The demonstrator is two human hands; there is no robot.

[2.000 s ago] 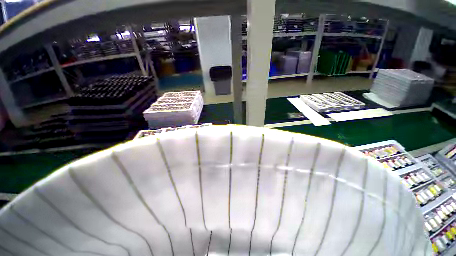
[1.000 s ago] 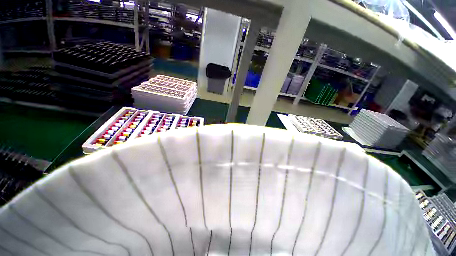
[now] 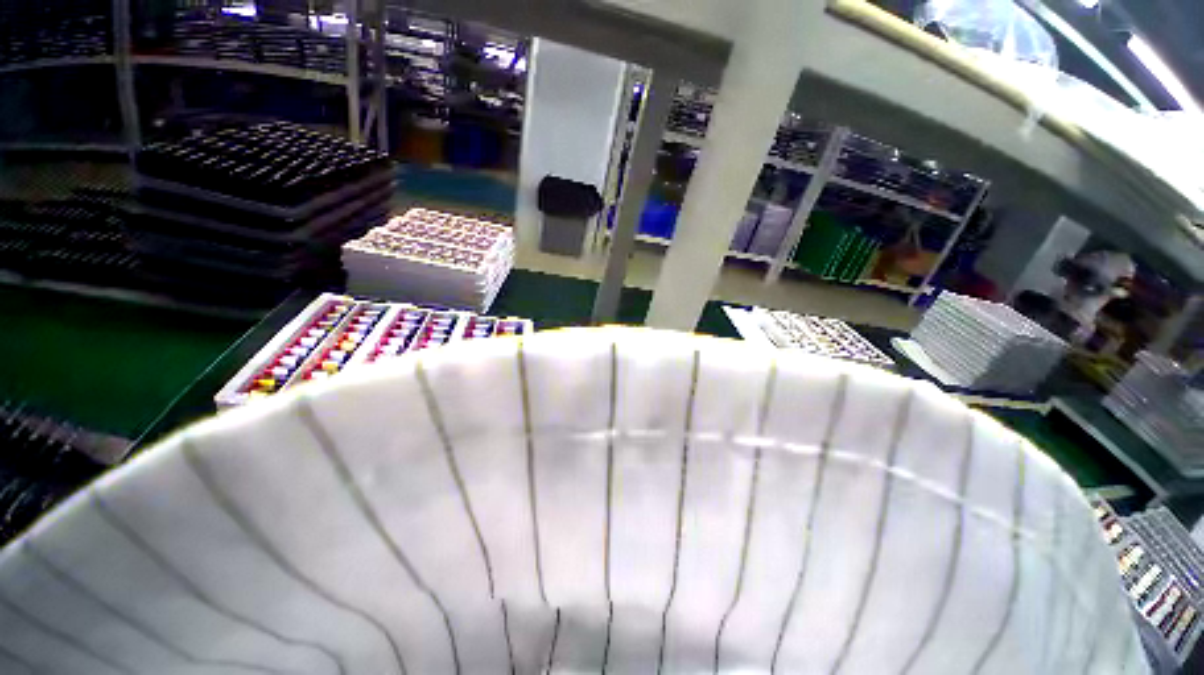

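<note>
Neither of my hands is in view; the striped cap brim (image 3: 607, 501) fills the lower middle. Nearest in front, left of centre, a white insert tray (image 3: 230, 388) holds rows of small tubes (image 3: 314, 346), white with red, yellow and dark parts. Its near side is hidden by the brim. Behind it stands a stack of filled white trays (image 3: 425, 280). At the lower right edge, more trays with small tubes (image 3: 1151, 587) show, partly cut off.
Tall black trays (image 3: 251, 198) stand at the left, dark upright parts (image 3: 40, 455) at the lower left edge. A metal post (image 3: 724, 172) rises mid-view. Beyond it are a flat pale tray (image 3: 821, 335), stacked white trays (image 3: 984, 340), a dark bin (image 3: 568, 211) and a person (image 3: 1099, 284).
Since two seconds ago the view has tilted and shifted, so the left tray shows more and the right-hand trays less. Over the last second it moved only slightly.
</note>
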